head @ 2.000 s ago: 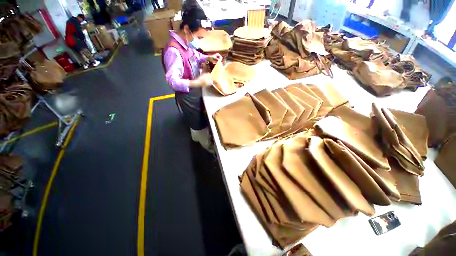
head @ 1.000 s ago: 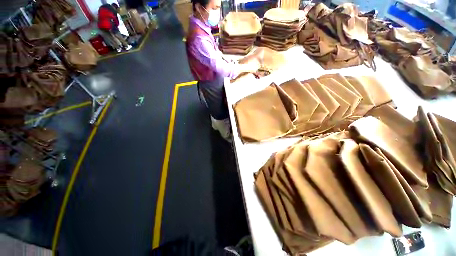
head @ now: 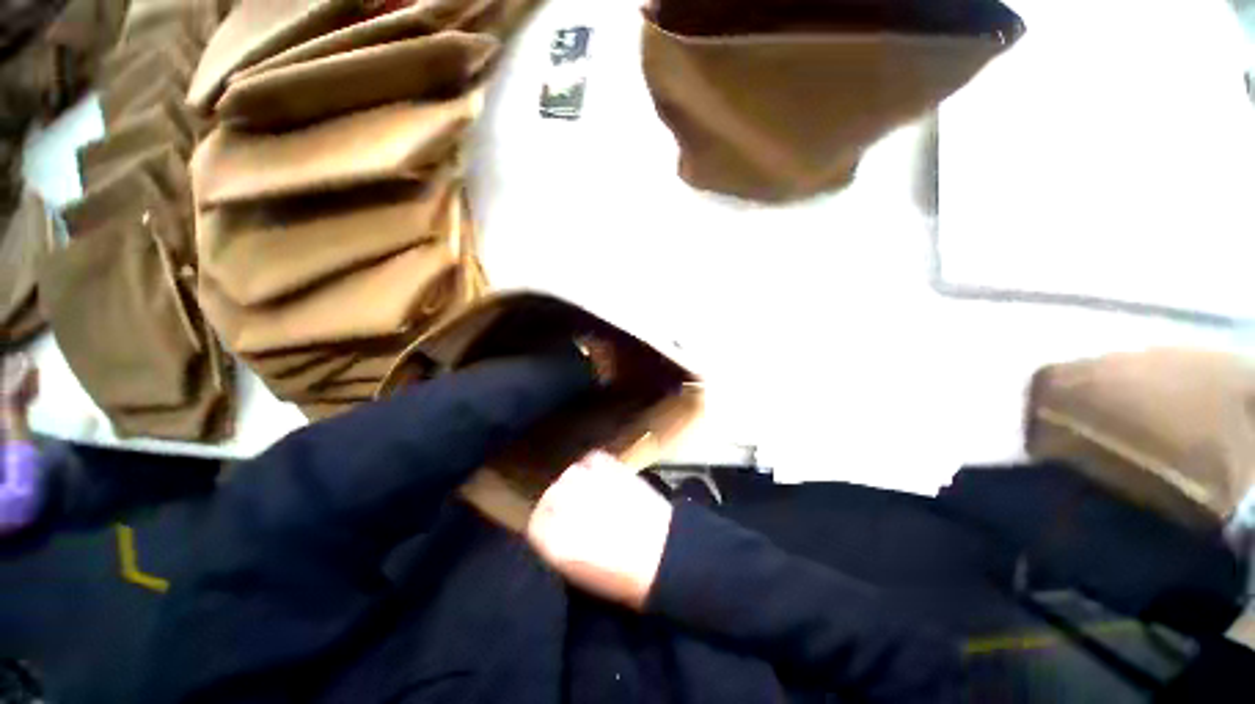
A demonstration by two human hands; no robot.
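A tan-brown bag body (head: pixel 502 498) is held open at the table's near edge, against my dark-clothed front. Its mouth faces up and shows a dark brown inside. My left arm reaches into the mouth; only a bit of my left hand (head: pixel 595 360) shows there, and its fingers are hidden. My right hand (head: pixel 599 530) is closed on the near rim of the bag, blurred and overexposed.
Flattened brown bags (head: pixel 330 206) overlap at the left, with more bags (head: pixel 131 316) beyond. A phone (head: pixel 564 76) and an open-mouthed bag (head: pixel 798 110) lie farther back. A white sheet (head: pixel 1087 179) and another bag (head: pixel 1156 420) are at the right. A purple sleeve (head: pixel 19 481) shows at the left edge.
The view has swung right and down onto the near table edge. My hands and the held bag are now in view; the piles and phone appear farther left.
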